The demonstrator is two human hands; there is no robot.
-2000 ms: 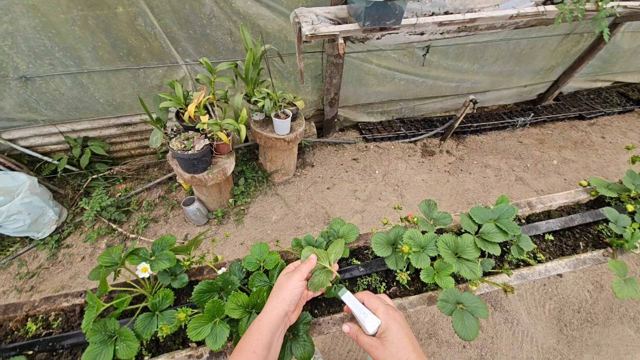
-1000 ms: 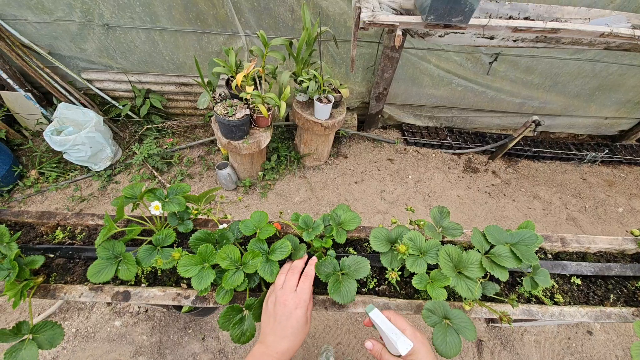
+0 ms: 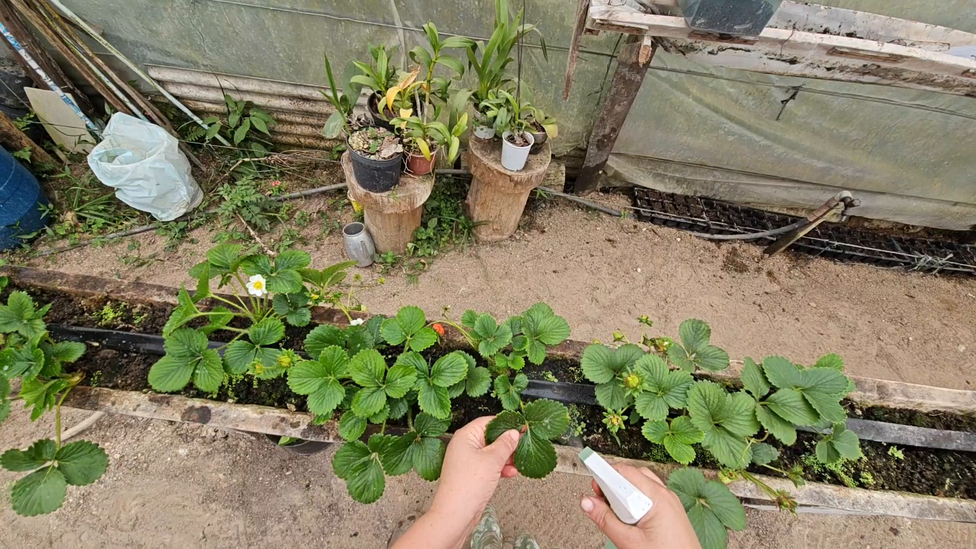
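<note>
My left hand (image 3: 479, 467) pinches a strawberry leaf (image 3: 536, 435) between thumb and fingers at the near edge of the bed. To its right, my right hand (image 3: 648, 512) is closed around a white-handled tool (image 3: 619, 486) with a pale green end; its kind cannot be told. The tool does not touch the held leaf. Strawberry plants (image 3: 366, 381) fill the bed to the left, one with a white flower (image 3: 257, 285), and a small red fruit (image 3: 438, 329) shows among the leaves. More strawberry plants (image 3: 720, 415) grow on the right.
Wooden boards (image 3: 198, 410) edge the bed, and a black drip hose (image 3: 560, 391) runs along its soil. Beyond the sandy path stand potted plants on log stumps (image 3: 499, 191), a grey can (image 3: 358, 244), a white plastic bag (image 3: 145, 168) and black seedling trays (image 3: 709, 217).
My left hand, lying over the foliage with nothing clearly held a second ago, now has a leaf between thumb and fingers. The white-handled tool has stayed in my right hand.
</note>
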